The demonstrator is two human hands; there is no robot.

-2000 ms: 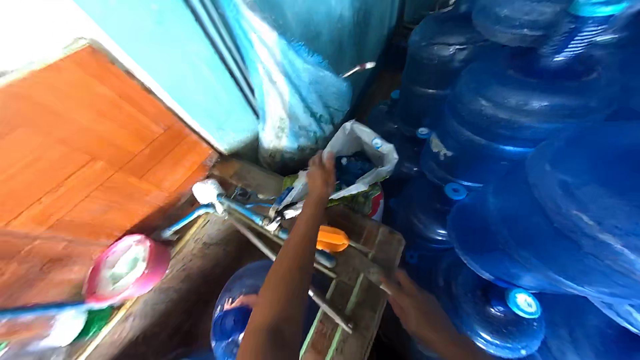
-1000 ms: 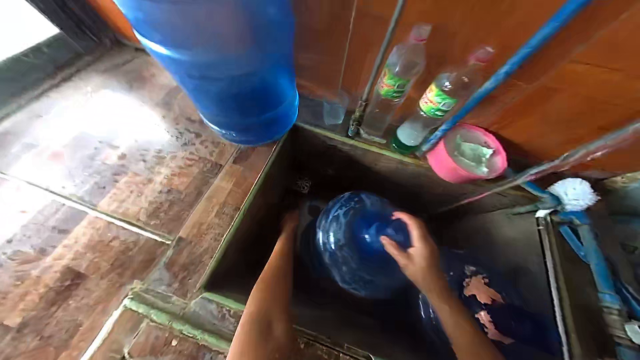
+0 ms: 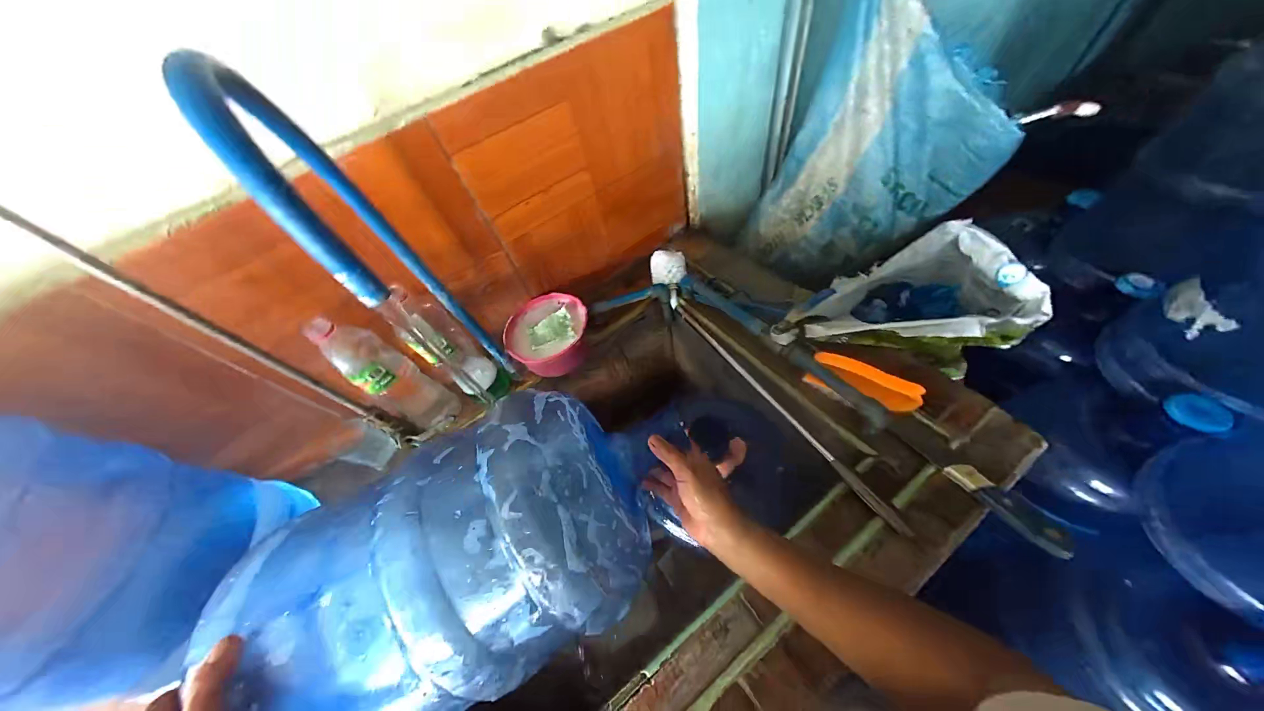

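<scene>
A wet blue water jug (image 3: 434, 553) lies tilted above the tiled basin, its neck end toward the right. My left hand (image 3: 202, 676) grips its base end at the lower left; only some fingers show. Beside the neck is my right hand (image 3: 696, 484), fingers spread; whether it touches the neck I cannot tell. Another dark blue jug (image 3: 760, 449) rests down in the basin behind that hand. A blue pipe (image 3: 267, 178) arches over at the upper left, its lower part by two clear plastic bottles (image 3: 370, 370).
A pink tub (image 3: 546, 336) stands on the basin's back ledge. On the right ledge are an orange-handled tool (image 3: 869, 382), a knife (image 3: 1017, 513) and an open white sack (image 3: 918, 296). Many blue jugs (image 3: 1185, 464) fill the right side. Another large jug (image 3: 109, 553) stands left.
The jug that was down in the basin between my hands a second ago appears raised above it, tilted. The view has swung right, bringing back the sack and stacked jugs.
</scene>
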